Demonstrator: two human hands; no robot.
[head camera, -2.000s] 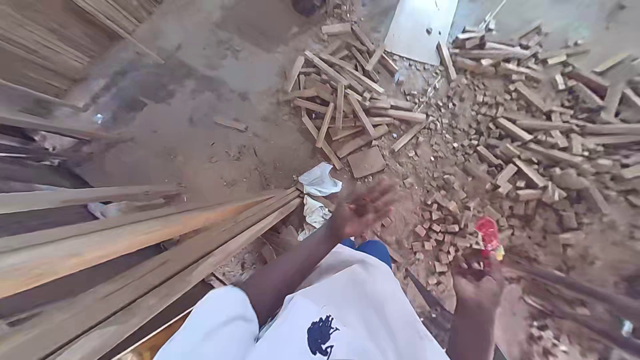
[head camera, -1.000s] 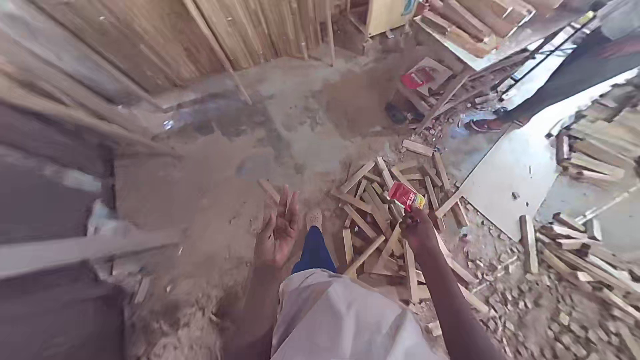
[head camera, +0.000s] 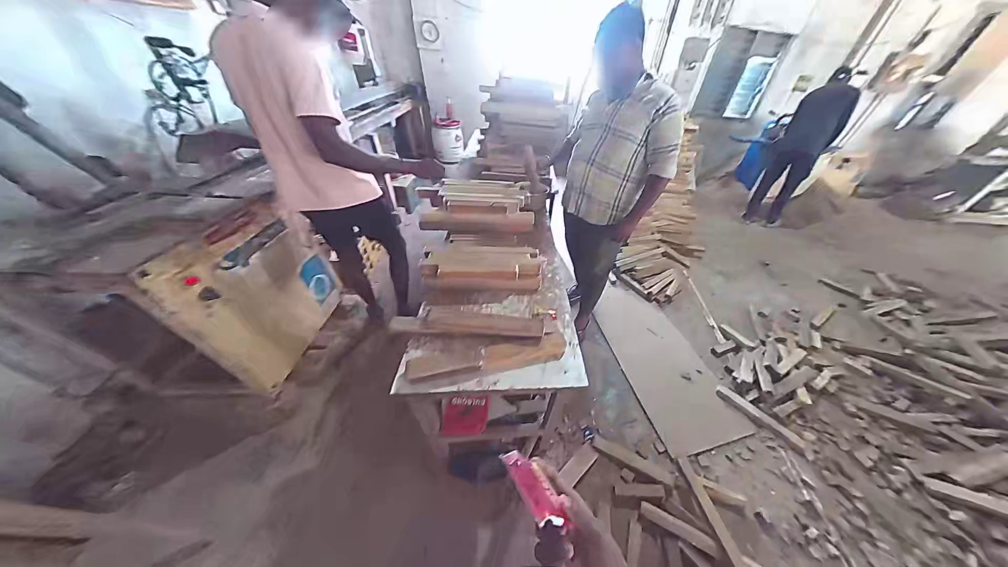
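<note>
My right hand (head camera: 579, 516) is low in the middle of the view, closed around a small red packet or tube (head camera: 535, 487) that bears writing. What exactly the red item is cannot be told. My left hand is out of the frame. Beyond the held item stands a long white-topped worktable (head camera: 504, 378), with planed wooden boards (head camera: 480, 321) lying across it in rows. Under its near end hangs or lies a red printed piece (head camera: 465, 415).
One person (head camera: 307, 118) stands left of the worktable, another (head camera: 622, 150) right of it, and a third (head camera: 807, 142) farther back. A yellowish machine cabinet (head camera: 236, 291) stands left. Wood offcuts (head camera: 787, 370) and a flat sheet (head camera: 669, 370) cover floor on the right.
The view has swung up from the floor to the worktable and the people. My left hand, seen open before, has left the frame. The red item remains in my right hand.
</note>
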